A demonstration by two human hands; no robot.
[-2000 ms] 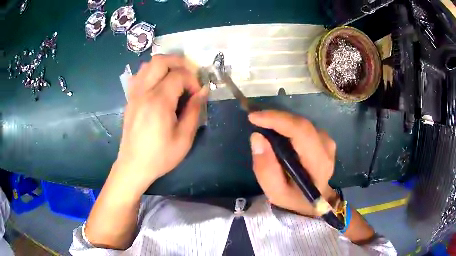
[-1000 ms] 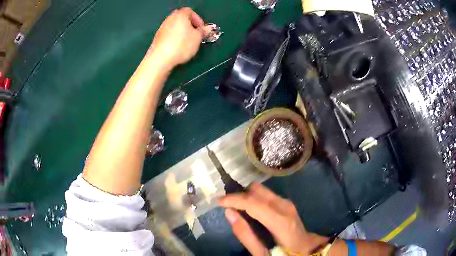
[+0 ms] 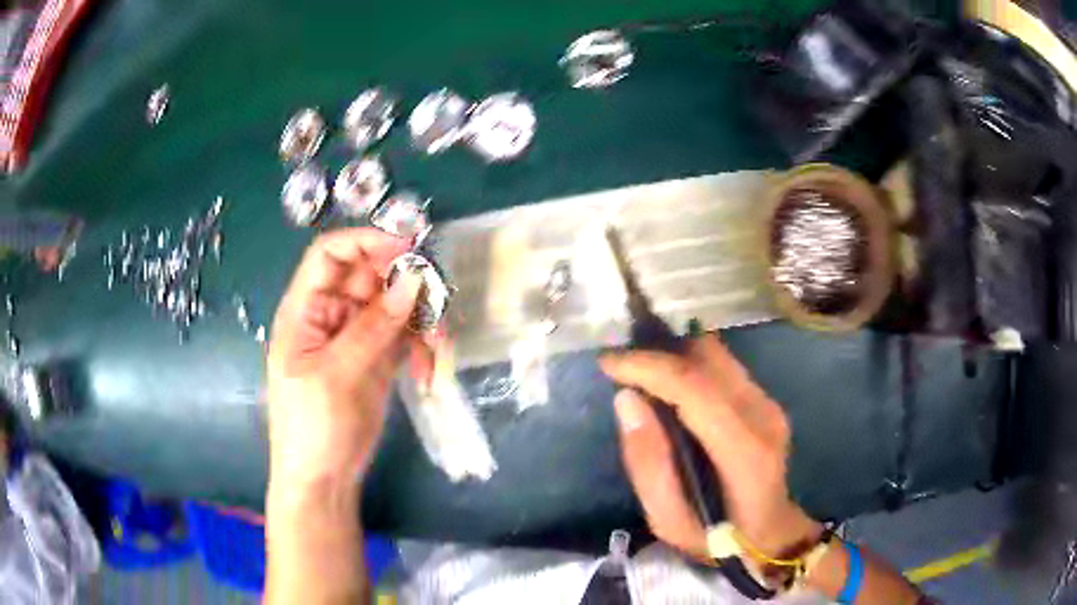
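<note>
My left hand (image 3: 343,319) pinches a round silvery ornament (image 3: 423,292) between thumb and fingers at the left end of the taped pad (image 3: 709,225). My right hand (image 3: 709,443) holds the soldering iron (image 3: 685,455) by its black handle; the shank points up and left over the pad. A small elongated silvery piece (image 3: 559,280) with a dark centre lies on the pad between the hands, touched by neither. Whitish tape strips (image 3: 449,431) hang off the pad's near-left edge. The picture is somewhat blurred.
Several round silvery ornaments (image 3: 371,116) lie beyond my left hand, another (image 3: 599,58) farther back. Tiny metal bits (image 3: 175,270) are scattered at left. A round tub (image 3: 874,254) of silvery grains stands at the pad's right end, with a black fixture (image 3: 1016,260) beyond. Blue bins (image 3: 224,546) are below left.
My left hand has come back from the far ornaments to the pad's left end with a round ornament in its fingers. My right hand still holds the iron. The camera view has turned.
</note>
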